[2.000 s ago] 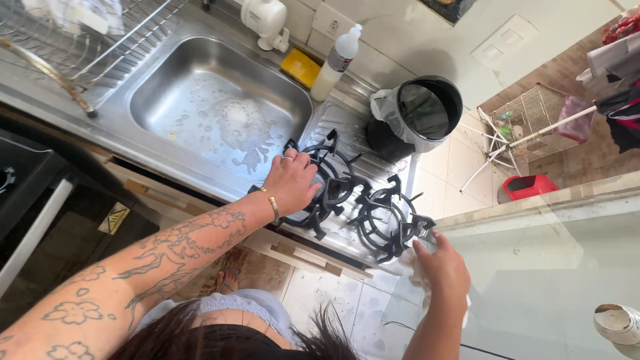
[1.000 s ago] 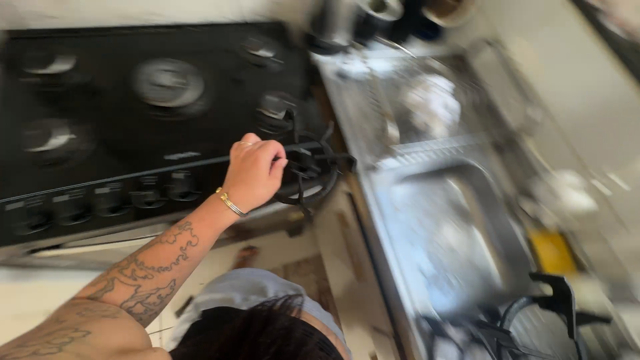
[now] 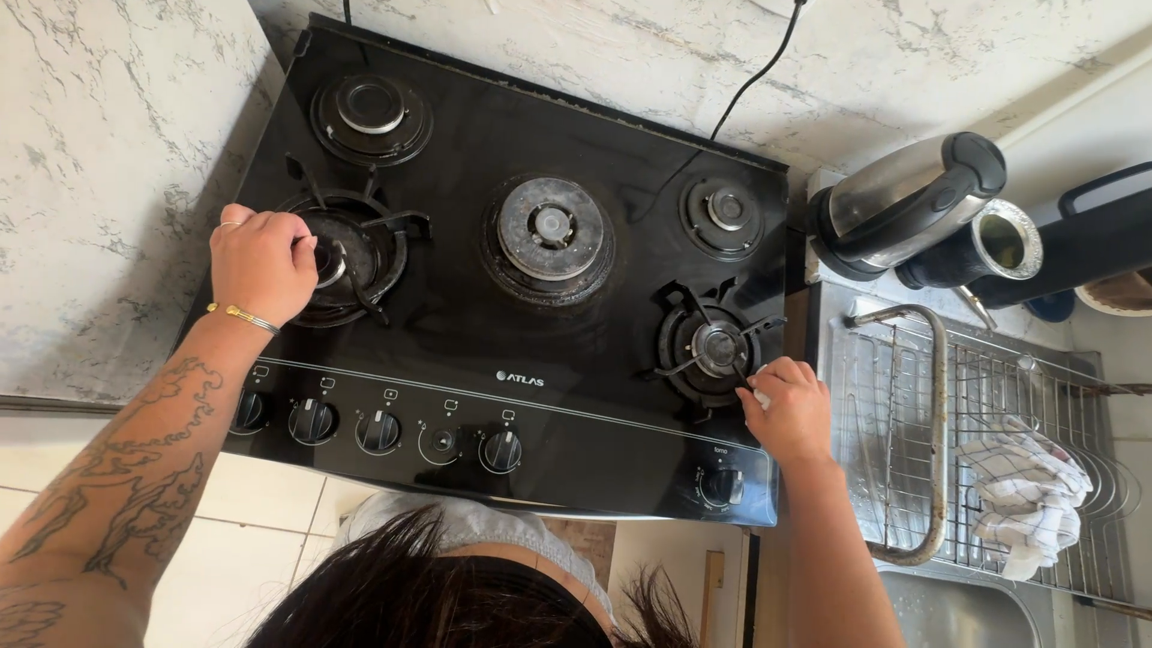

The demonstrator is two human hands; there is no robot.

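Observation:
On the black Atlas gas cooktop, my left hand grips the near left side of a black pan-support grate around the front left burner. My right hand has its fingers on the edge of a second, smaller grate around the front right burner, with a bit of white material between the fingers. The central burner, the back left burner and the back right burner have no grates over them.
Right of the cooktop stand a steel electric kettle and a cup with green contents. A wire dish rack holds a checked cloth above the steel sink. Control knobs line the cooktop's front. A black cable hangs behind.
The view has swung from the sink to the cooktop. The grates, earlier beside the sink and in my left hand, are now around the two front burners. My right hand has come back into view.

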